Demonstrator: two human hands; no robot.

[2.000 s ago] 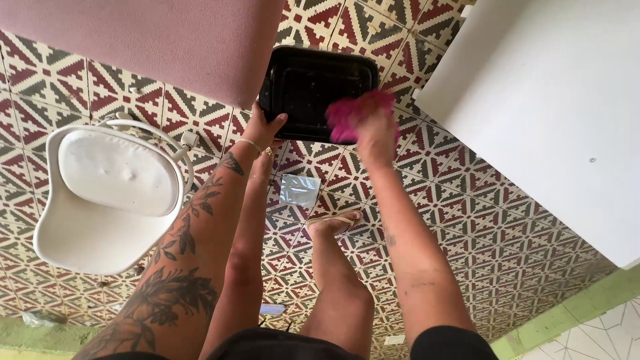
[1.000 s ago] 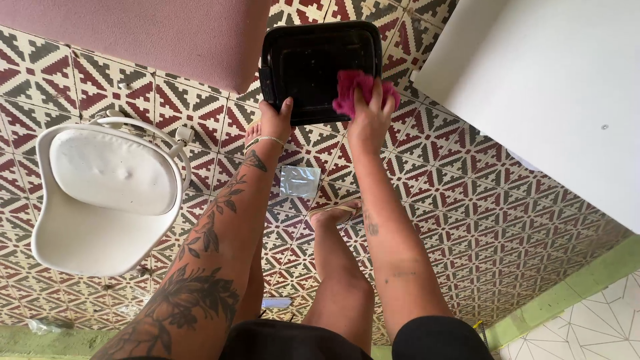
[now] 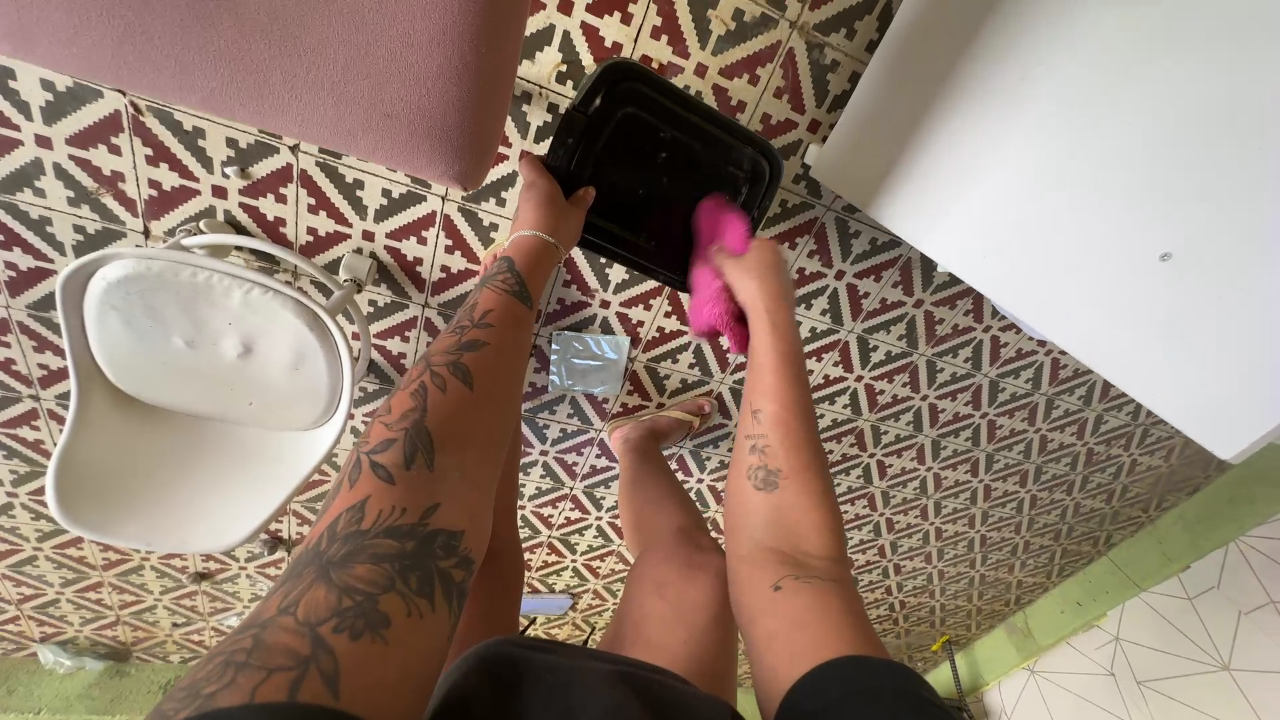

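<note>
A black rectangular plastic tray or lid [image 3: 655, 165] is held out over the tiled floor, tilted, its right side lower than its left. My left hand [image 3: 550, 205] grips its lower left edge, the thumb on the upper face. My right hand [image 3: 750, 275] is closed on a bright pink cloth [image 3: 718, 265], which lies against the lower right edge of the black piece and hangs down past it. The right fingers are partly hidden by the cloth and slightly blurred.
A white padded chair [image 3: 210, 400] stands at left, below a pink upholstered piece [image 3: 300, 75]. A white panel or tabletop [image 3: 1090, 190] fills the upper right. On the patterned floor lies a clear plastic packet [image 3: 590, 363], near my sandalled foot [image 3: 662, 423].
The black piece has turned from nearly level to tilted, its right side dropping. The pink cloth in my right hand has moved from over its lower right corner to hang beyond its edge.
</note>
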